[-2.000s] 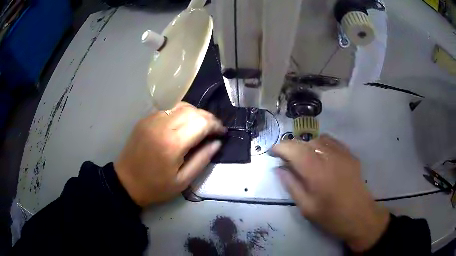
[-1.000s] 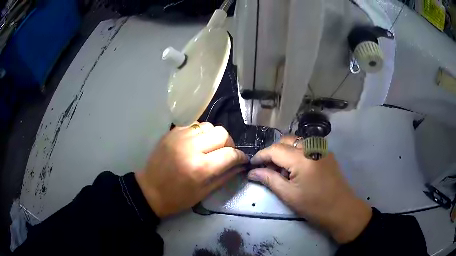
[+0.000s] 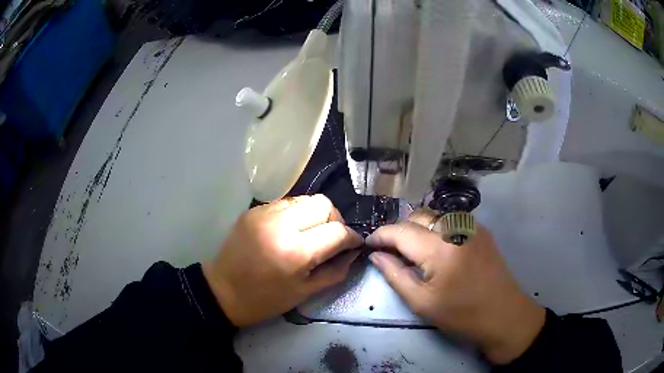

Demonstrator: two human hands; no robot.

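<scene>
A dark garment piece (image 3: 336, 186) with pale stitching runs from behind the lamp shade down to the presser foot (image 3: 386, 210), which is partly hidden behind the machine head and my right fingers. My left hand (image 3: 287, 255) pinches the near edge of the cloth from the left, just in front of the foot. My right hand (image 3: 444, 273) pinches the same edge from the right, its fingertips almost touching my left ones. The cloth between the fingertips is mostly hidden.
The machine head (image 3: 451, 80) hangs above my hands. The cream lamp (image 3: 291, 135) is left of it. Tension knobs (image 3: 459, 226) sit just above my right hand. Thread snips (image 3: 636, 285) lie at the far right. A blue bin (image 3: 62, 73) stands beyond the table's left edge.
My right hand has moved left from beside the needle plate to the cloth edge, and my left hand has moved right to meet it. Over the last second both hands shifted slightly nearer me.
</scene>
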